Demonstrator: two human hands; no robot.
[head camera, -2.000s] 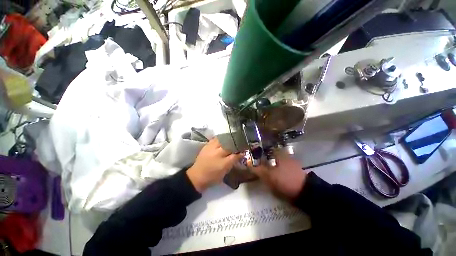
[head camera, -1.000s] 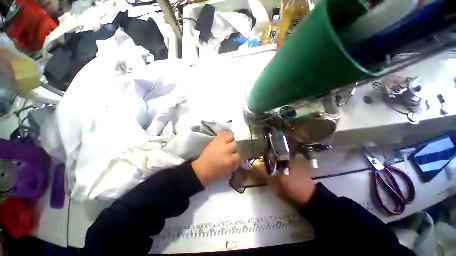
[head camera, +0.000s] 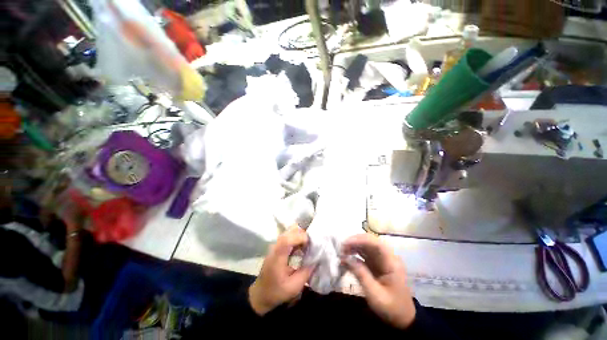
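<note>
A large white garment (head camera: 246, 159) lies heaped on the table left of the sewing machine (head camera: 519, 169). A bunched white to pale-grey part of the cloth (head camera: 324, 262) is between my hands at the table's front edge. My left hand (head camera: 283, 272) grips it from the left, thumb and fingers closed on it. My right hand (head camera: 381, 275) pinches its right side with thumb and forefinger. The presser foot and needle area (head camera: 426, 199) stands away from my hands, up and to the right, with a small light lit there. Fine detail of the held cloth is blurred.
Dark-red-handled scissors (head camera: 560, 269) and a phone (head camera: 599, 249) lie at the right. A green tube holder (head camera: 449, 89) stands above the needle. A purple device (head camera: 136, 169) and red plastic bag (head camera: 116, 219) are at left. Another person's arm (head camera: 72, 246) shows at far left.
Both hands have moved from the needle to the table's front edge, with cloth between them. The view has swung left and wider, showing the far-left person and more floor.
</note>
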